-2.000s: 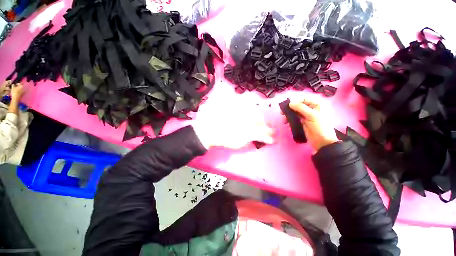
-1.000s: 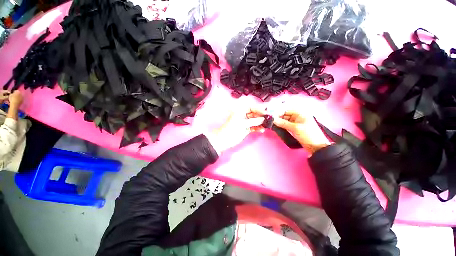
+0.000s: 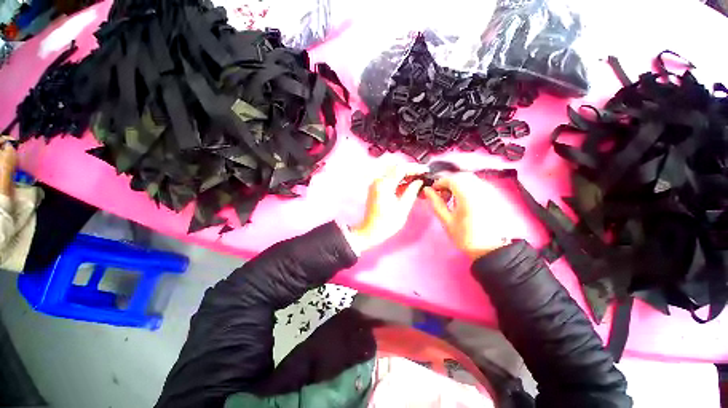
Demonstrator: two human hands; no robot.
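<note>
My left hand (image 3: 389, 205) and my right hand (image 3: 471, 213) meet over the pink table in front of me. Their fingertips pinch a small black buckle (image 3: 427, 182) between them. A black webbing strap (image 3: 493, 173) runs from the fingertips to the right, behind my right hand. Whether the webbing passes through the buckle's slots is too small to tell. A pile of black buckles (image 3: 443, 111) lies just beyond my hands.
A big heap of straps with olive triangular tabs (image 3: 215, 111) lies left, a tangled strap heap (image 3: 654, 183) right. A clear plastic bag (image 3: 539, 48) stands behind the buckles. Another person's hand (image 3: 6, 163) is at the far left edge, a blue stool (image 3: 104, 279) below.
My hands have come together; the strap that hung below my right hand now stretches out to the right behind it. The other person's hand has moved toward the frame's left edge.
</note>
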